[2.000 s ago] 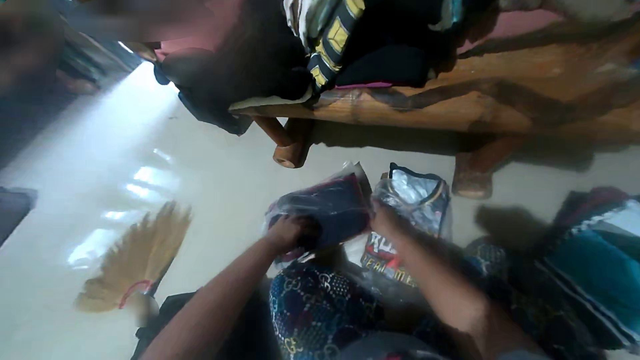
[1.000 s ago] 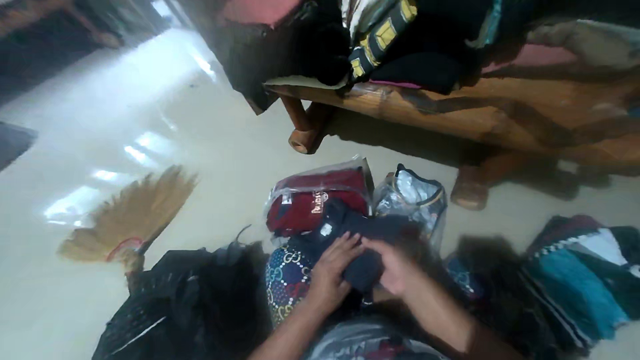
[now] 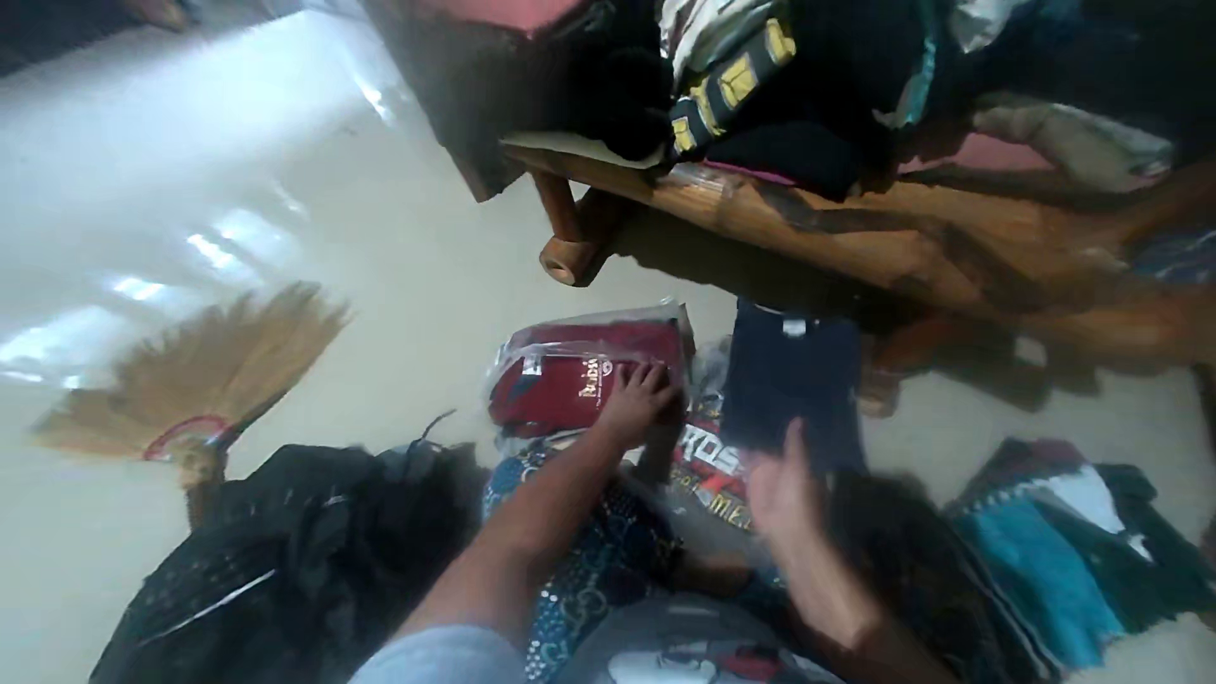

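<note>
A clear plastic bag with folded red garments (image 3: 560, 380) in it lies on the floor in front of me. My left hand (image 3: 641, 394) rests on its right side, fingers spread somewhat; whether they grip the plastic cannot be told. Right of the bag is a folded dark navy garment (image 3: 793, 370) with a small white tag. My right hand (image 3: 784, 484) is at its lower edge, blurred, and its hold cannot be told. Between the two garments, partly hidden, lies a printed plastic bag (image 3: 712, 465) with red and yellow lettering.
A wooden bench (image 3: 855, 228) heaped with clothes stands ahead, its leg (image 3: 570, 256) near the red pack. On the floor at left are a straw broom (image 3: 218, 370) and a black plastic bag (image 3: 304, 560). A teal and white cloth (image 3: 1045, 541) lies at right.
The navy garment, in front of my lap under both hands a second ago, is now farther right. My left hand has moved onto the bag of red garments.
</note>
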